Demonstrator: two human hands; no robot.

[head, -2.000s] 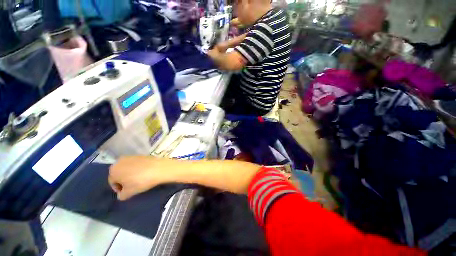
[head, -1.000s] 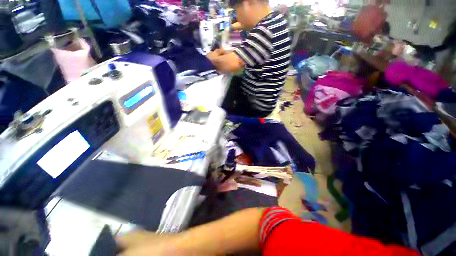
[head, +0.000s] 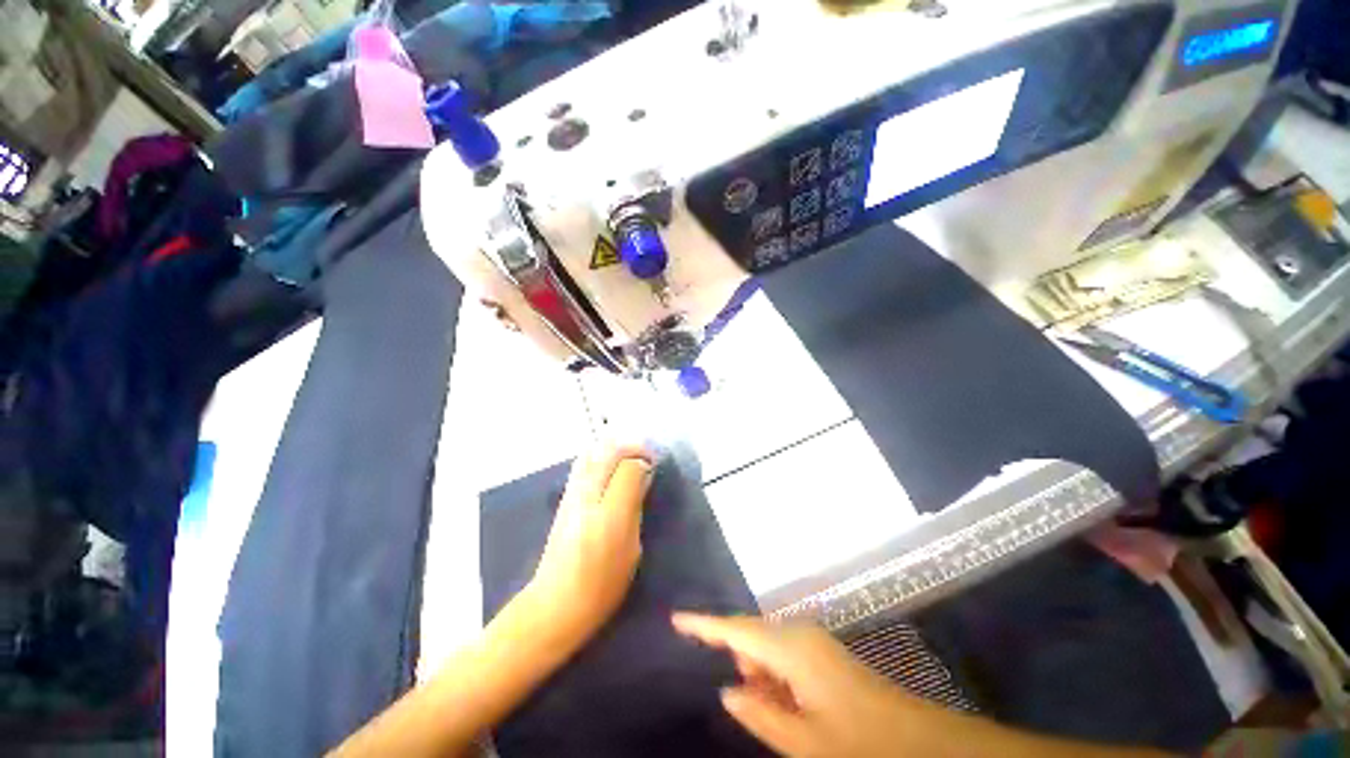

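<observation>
A dark cut panel (head: 607, 666) lies on the white machine bed, its upper edge just in front of the presser foot and needle area (head: 652, 356) of the sewing machine (head: 592, 156). My left hand (head: 600, 518) is on the panel's upper part, its fingertips closed at the edge near the needle. My right hand (head: 792, 674) is over the panel's lower right side, index finger stretched out, apparently holding nothing. Glare near the needle hides the fine detail.
A long dark panel (head: 348, 489) hangs over the table at left. A shaped dark panel (head: 948, 370) lies right of the needle under the machine arm. A ruler strip (head: 962, 541) runs along the front edge. A blue-handled tool (head: 1170, 373) and beige strips (head: 1125, 282) lie at right.
The view has swung left from the neighbouring worker to the needle area. My right hand has moved from the right-hand panel to the panel before the needle. My left hand has come into view.
</observation>
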